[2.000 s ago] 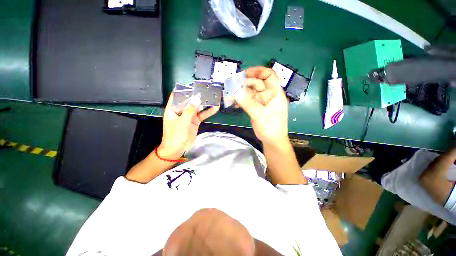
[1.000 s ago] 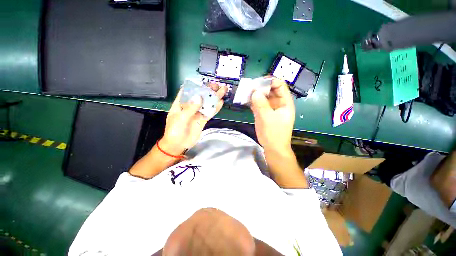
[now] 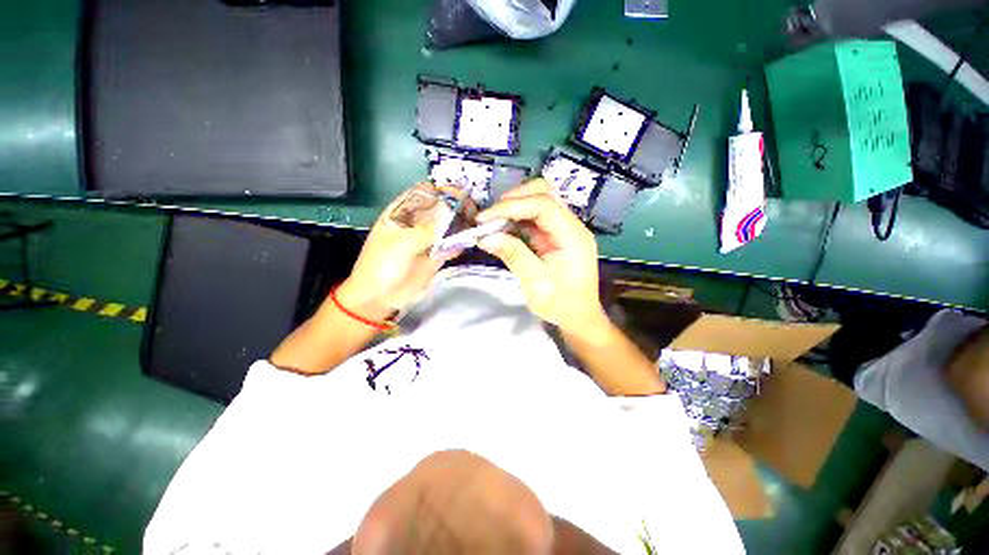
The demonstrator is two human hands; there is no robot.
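My left hand holds a silvery metal plate at the bench's front edge. My right hand holds a whitish plate, tilted nearly edge-on and close to the left hand's plate. Just beyond the hands are several black housings with silvery-white squares: one at the back left, one at the back right, one partly behind my left hand and one beside my right hand. Whether the two plates touch, I cannot tell.
A black tray lies left, another lower down. A plastic bag is at the top. Right are a white tube, a green box and the grey screwdriver. A carton of metal parts and a coworker's sleeve are lower right.
My hands have come closer together and lower, and the plates are now tilted more edge-on. The two nearer housings show more clearly. The view has shifted, and the screwdriver appears higher.
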